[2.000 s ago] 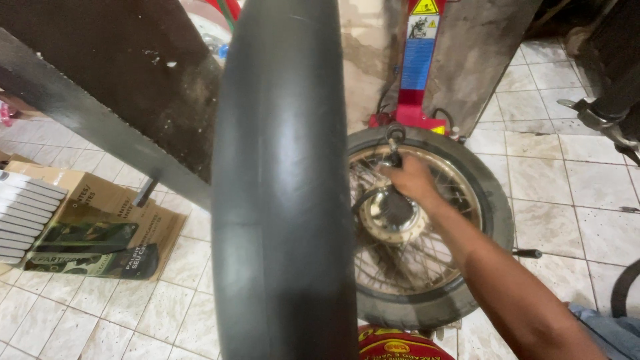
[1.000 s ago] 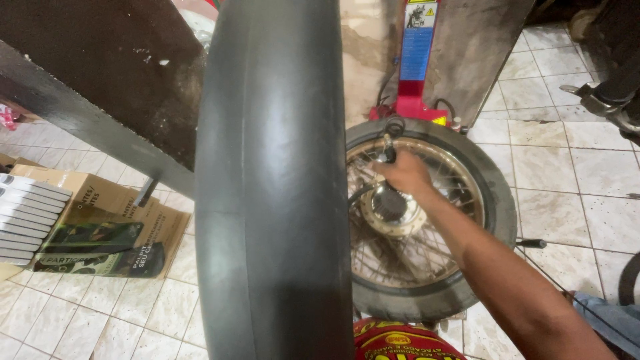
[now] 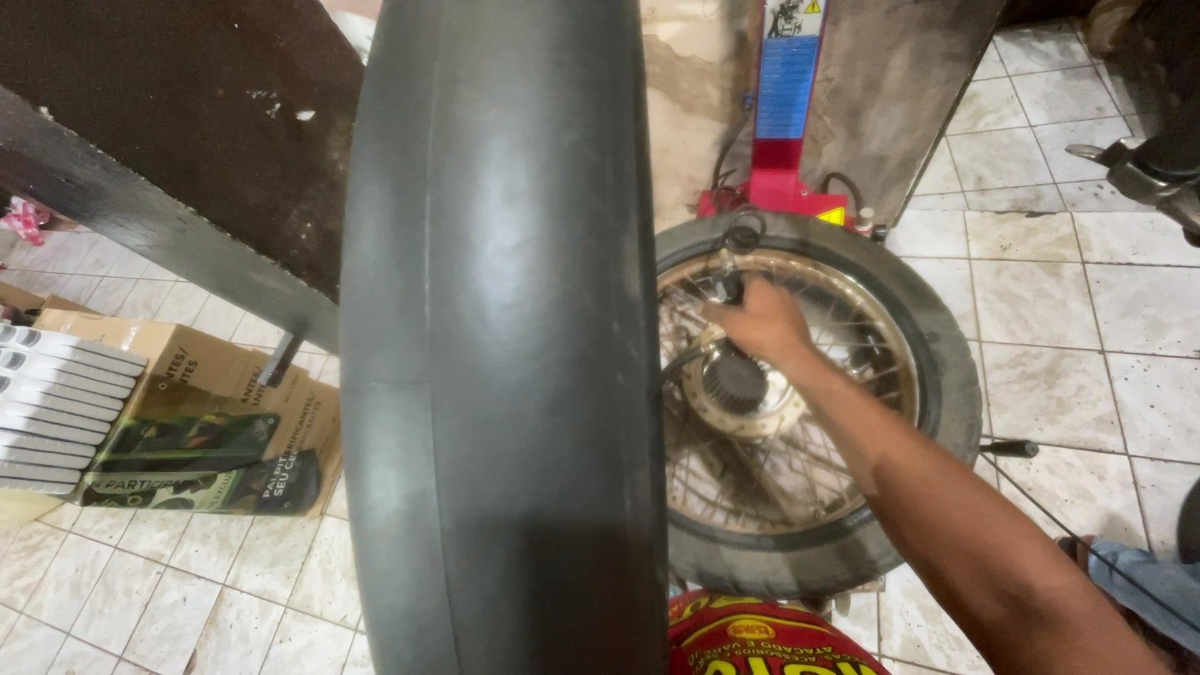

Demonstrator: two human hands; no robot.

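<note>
A large, smooth black inner tube [image 3: 506, 337] stands upright close to the camera and hides part of the wheel behind it. My right hand [image 3: 759, 319] is closed around the dark handle of an air chuck [image 3: 729, 286], over the upper part of a spoked motorcycle wheel [image 3: 947, 384] with its tire on. A black hose [image 3: 689, 361] runs from near the hand to behind the tube. The hub [image 3: 736, 384] lies just below the fingers. My left hand is not in view.
A red tire-changing machine [image 3: 778, 183] stands behind the wheel. Dark panel [image 3: 187, 112], cardboard box [image 3: 309, 412] and white stacked items [image 3: 66, 412] are at left. A black-ended lever [image 3: 1012, 448] sticks out at right, near a person's denim-clad leg [image 3: 1144, 581]. Red printed cloth [image 3: 759, 642] is below.
The inner tube spans more of the view's width, its left edge further left; whether it swelled or came nearer, I cannot tell. My right hand has stayed over the wheel, gripping the same handle.
</note>
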